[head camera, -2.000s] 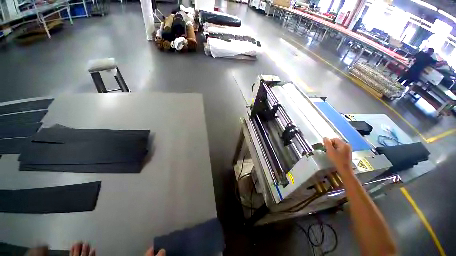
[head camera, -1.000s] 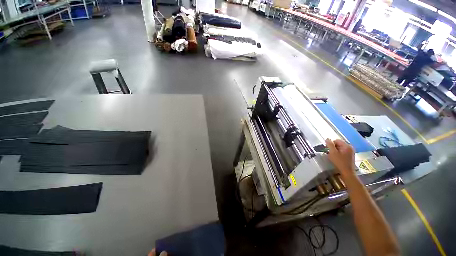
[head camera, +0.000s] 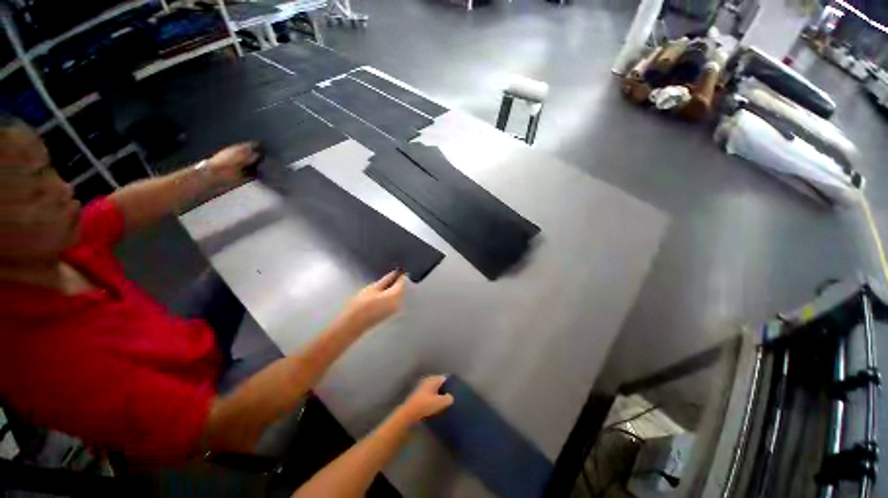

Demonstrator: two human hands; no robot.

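My left hand point(head camera: 426, 397) comes in from the bottom edge and grips the near-left corner of a dark blue-grey fabric strip point(head camera: 492, 438). The strip lies over the grey table point(head camera: 584, 233) near its front right corner and is slightly blurred. My right hand is not in view. A co-worker in a red shirt has both hands at the ends of another dark strip point(head camera: 365, 229) at the middle left of the table.
A pile of dark strips point(head camera: 453, 209) lies beyond the co-worker's strip, with more strips point(head camera: 360, 102) at the far end. The roller machine point(head camera: 847, 389) stands at the right. A stool point(head camera: 526, 92) and fabric rolls point(head camera: 789, 141) are behind.
The view has swung left to show the co-worker. My right hand, earlier at the machine, has left the picture. My left hand still holds the strip, which now shows more fully.
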